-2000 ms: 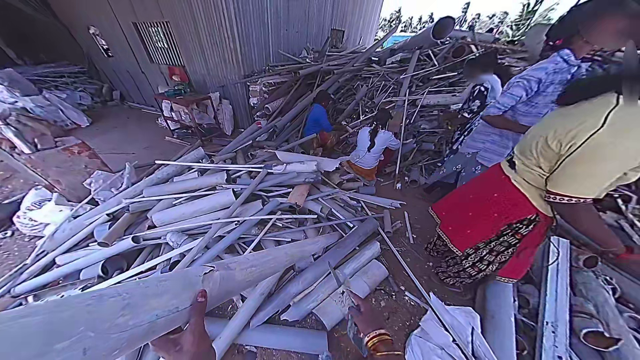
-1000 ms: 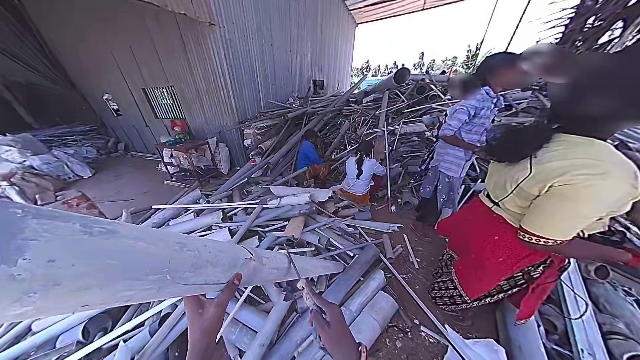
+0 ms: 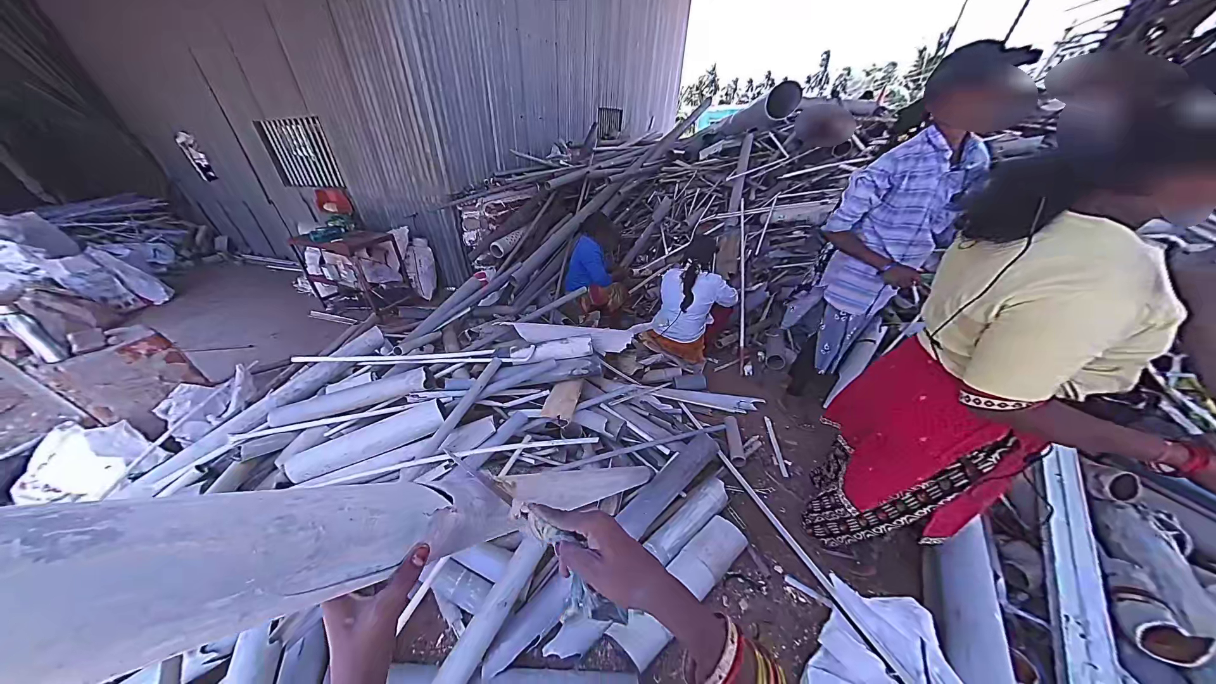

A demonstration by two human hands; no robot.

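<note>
A large grey plastic pipe (image 3: 218, 556) with a broken, pointed end crosses the lower left of the head view. Under its near edge my left hand (image 3: 370, 608) holds it, the thumb against its side. My right hand (image 3: 608, 560) is closed around the cloth-wrapped end (image 3: 546, 522) of a thin, dark tool (image 3: 480, 480), perhaps a blade. That tool lies across the pipe's broken end; whether it touches the pipe cannot be told. Behind and below both hands is a heap of grey and white pipes (image 3: 366, 442). Bangles circle my right wrist.
Close on the right, a person in a yellow top (image 3: 1045, 313) bends over more pipes (image 3: 1078, 551). Another stands in a checked shirt (image 3: 888, 223). Two people (image 3: 589, 266) (image 3: 689, 304) sit low by the tall scrap pile. A white sack (image 3: 883, 636) lies at the lower right.
My right hand with the wrapped tool has come to the pipe's broken end. The person in the yellow top has bent lower. The view has shifted.
</note>
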